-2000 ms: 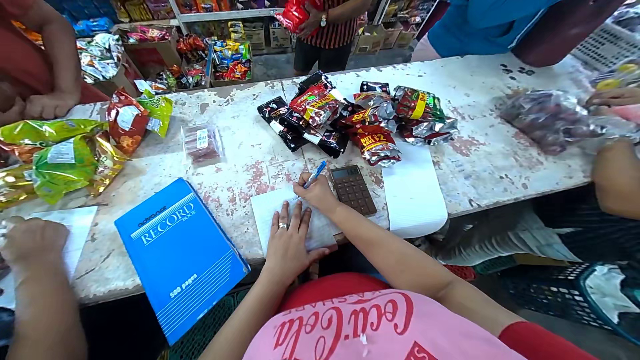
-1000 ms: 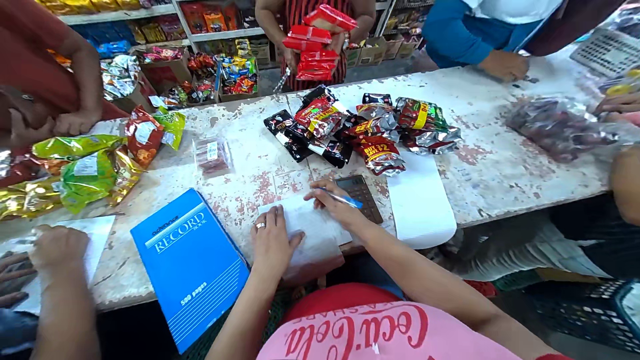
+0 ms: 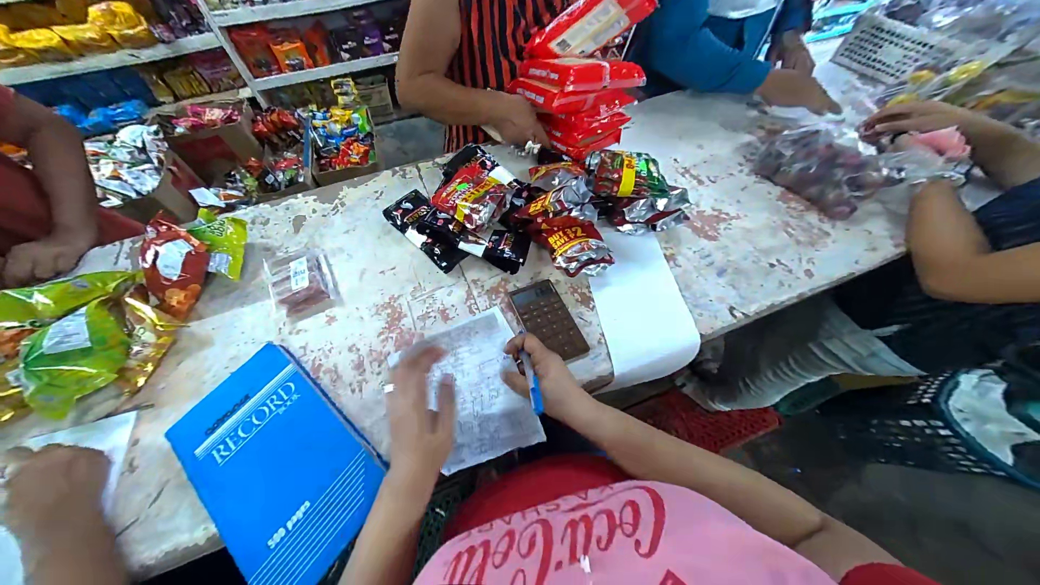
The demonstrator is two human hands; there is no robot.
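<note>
My right hand (image 3: pixel 548 378) is closed round a blue pen (image 3: pixel 531 378) over the right edge of a handwritten paper sheet (image 3: pixel 487 390). My left hand (image 3: pixel 418 402), slightly blurred, has its fingers apart at the sheet's left edge and wears a ring. A dark calculator (image 3: pixel 549 319) lies just beyond my right hand, beside a blank white sheet (image 3: pixel 646 309). To the left is a blue record book (image 3: pixel 276 471). Beyond the calculator sit black sachet packs (image 3: pixel 463 227) and shiny snack packs (image 3: pixel 577 211); a small clear pack (image 3: pixel 299 280) lies further left.
Across the worn counter (image 3: pixel 366 219), a person in a striped top holds stacked red packs (image 3: pixel 581 89). Others' hands rest at the left and right, near green snack bags (image 3: pixel 77 341) and a plastic bag of dark round items (image 3: pixel 821 166). Shelves stand behind.
The person opposite has brought the red packs down to the counter's far edge, and the stack shows more packs. My left hand has shifted to the paper's left edge, uncovering the writing.
</note>
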